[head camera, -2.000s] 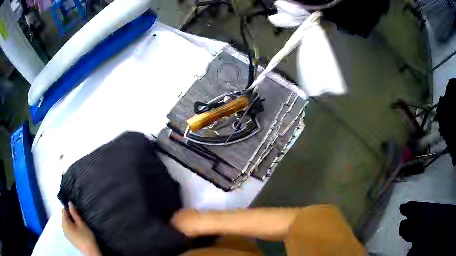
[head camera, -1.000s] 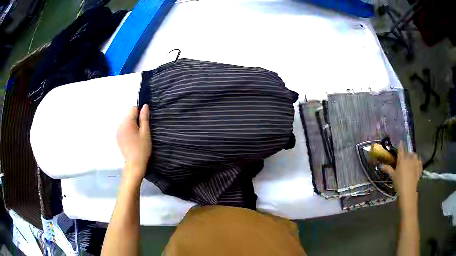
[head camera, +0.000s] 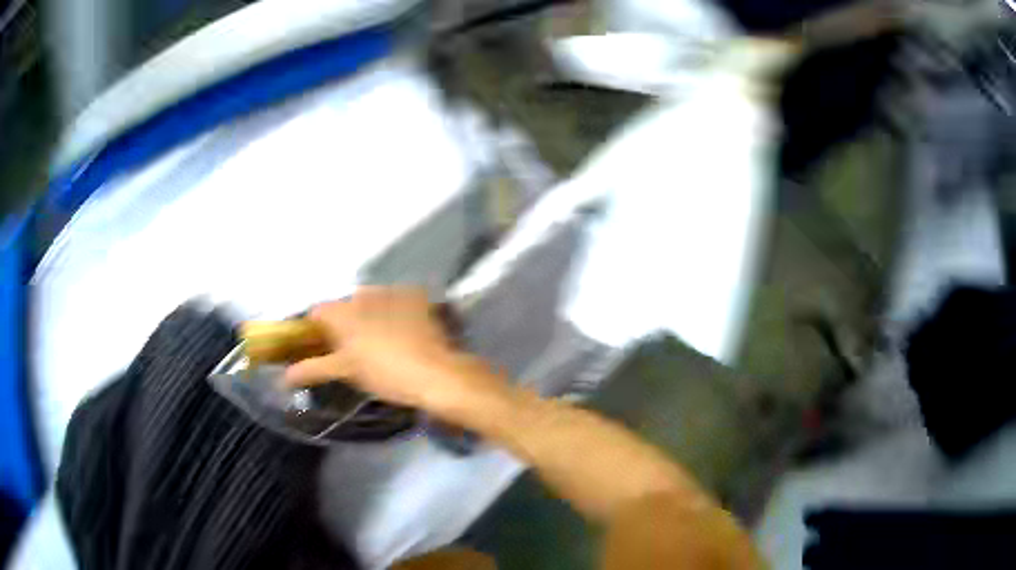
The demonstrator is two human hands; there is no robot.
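My right hand point(head camera: 384, 340) is closed around the yellow-tan handle of the steam iron point(head camera: 301, 414). The iron's pointed silver plate is over the right edge of the dark pinstriped garment point(head camera: 184, 445); blur hides whether it touches the cloth. The garment lies at the lower left of the picture, its lower part cut off by the edge. My left hand is not in the picture. The whole view is blurred.
The grey rest pad point(head camera: 524, 301) is behind and right of the iron. White cloth point(head camera: 680, 212) on the hose hangs across it. The white table cover point(head camera: 267, 189) lies beyond the garment. A blue board point(head camera: 234, 106) under a white padded arm point(head camera: 189, 72) is at the upper left.
The iron has been lifted off the rest pad and moved left to the garment, in my right hand. The view has swung right, and my left hand has gone out of the picture.
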